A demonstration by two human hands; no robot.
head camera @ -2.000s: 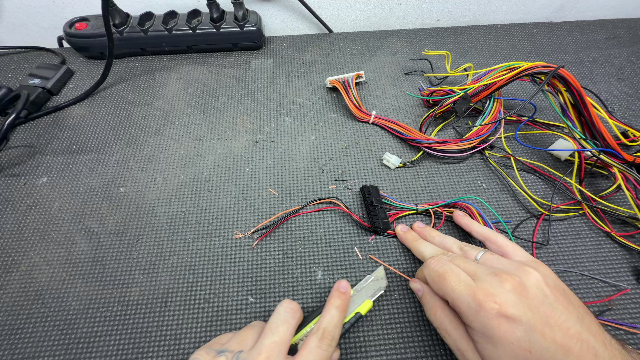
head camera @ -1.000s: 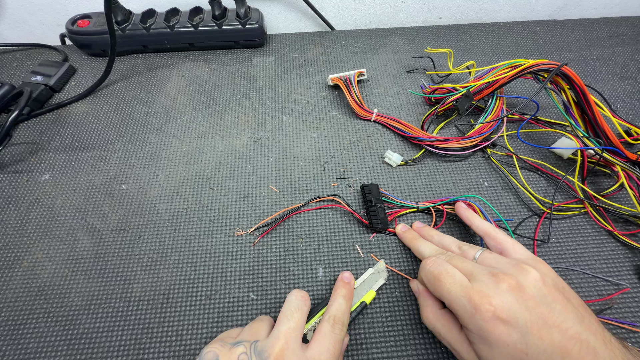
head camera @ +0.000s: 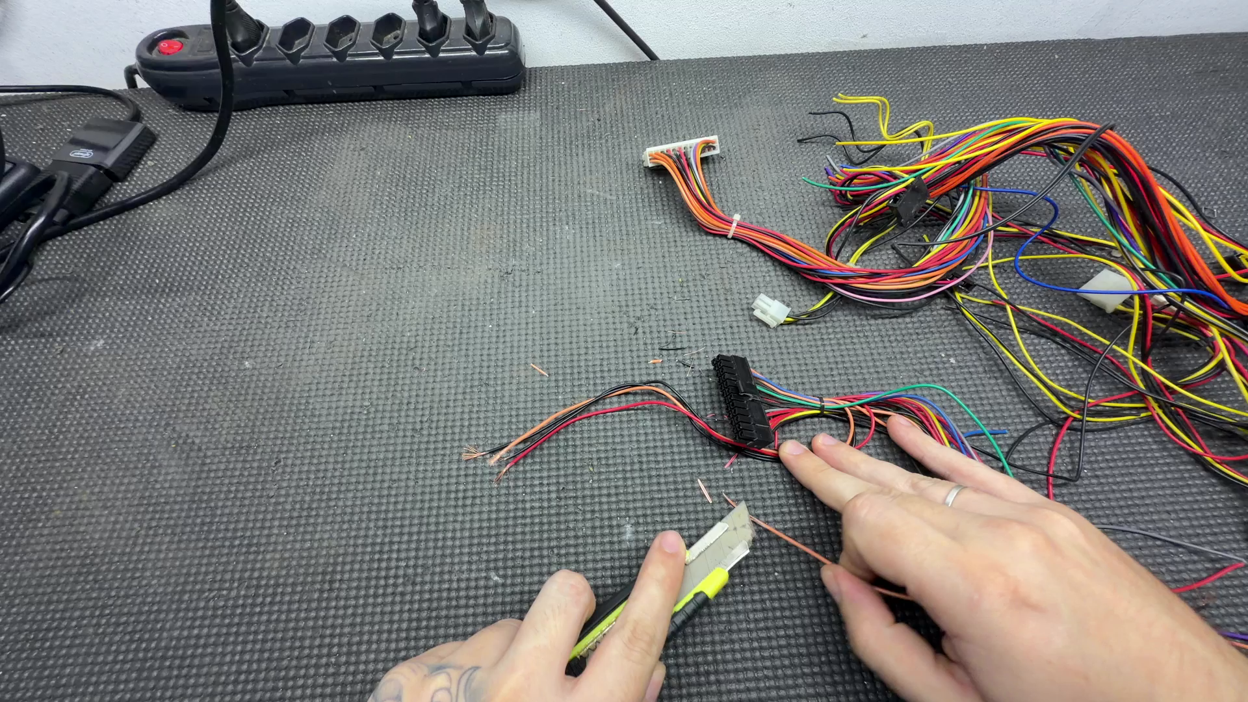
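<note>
My left hand (head camera: 575, 634) grips a yellow-and-black snap-off utility knife (head camera: 697, 585), index finger laid along it. The tip of its blade rests on an orange insulated wire (head camera: 795, 543) near that wire's end. Thumb and fingers of my right hand (head camera: 955, 546) pinch this wire against the mat, while its other fingertips lie on the wire bundle beside a black multi-pin connector (head camera: 743, 400). From the connector several loose wires (head camera: 624, 390) run left, black, red and orange, with bare copper strands at some ends.
A tangled multicoloured wire harness (head camera: 1111, 175) covers the right side, with a long white connector (head camera: 682, 151) and a small white connector (head camera: 770, 310). Insulation scraps (head camera: 704, 490) dot the black textured mat (head camera: 322, 390). A power strip (head camera: 341, 63) and black cables (head camera: 102, 166) lie back left.
The knife in my left hand has moved slightly right, its blade now over the orange wire near its end. My right hand stays in about the same place.
</note>
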